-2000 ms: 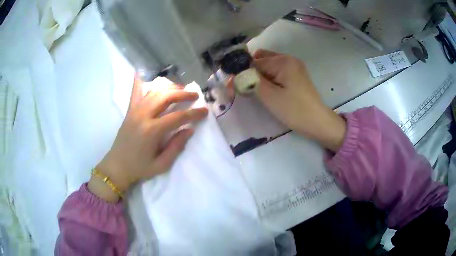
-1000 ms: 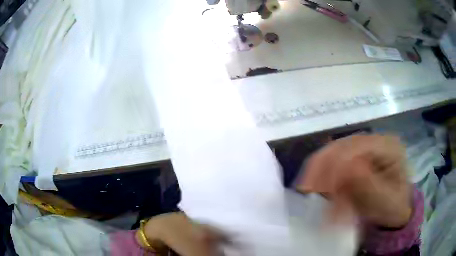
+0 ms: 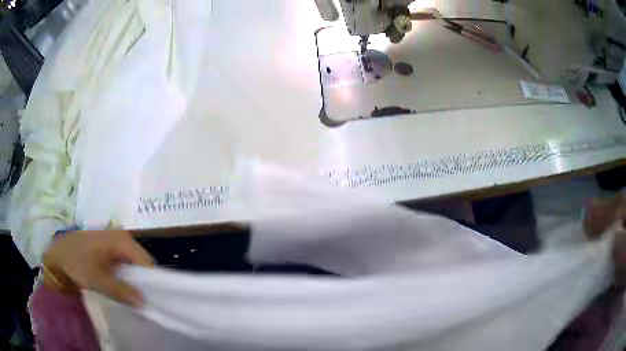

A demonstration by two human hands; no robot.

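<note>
A white fabric panel is stretched wide across the bottom of the view, in front of the table edge, with a loose part reaching up over the edge; it is blurred. My left hand grips its left end between thumb and fingers. My right hand, blurred and cut off by the right edge, holds the other end. The presser foot and needle stand over the needle plate, away from the fabric.
The machine head with its cream knob is at the top. Pink-handled snips, a pale stick tool and a printed white label lie right. White and cream cloth is heaped left. Ruler scales run along the table's front.
The fabric has come off the machine area toward me and is now spread sideways. My left hand has moved left, my right hand to the far right edge. Both hands were at the machine earlier.
</note>
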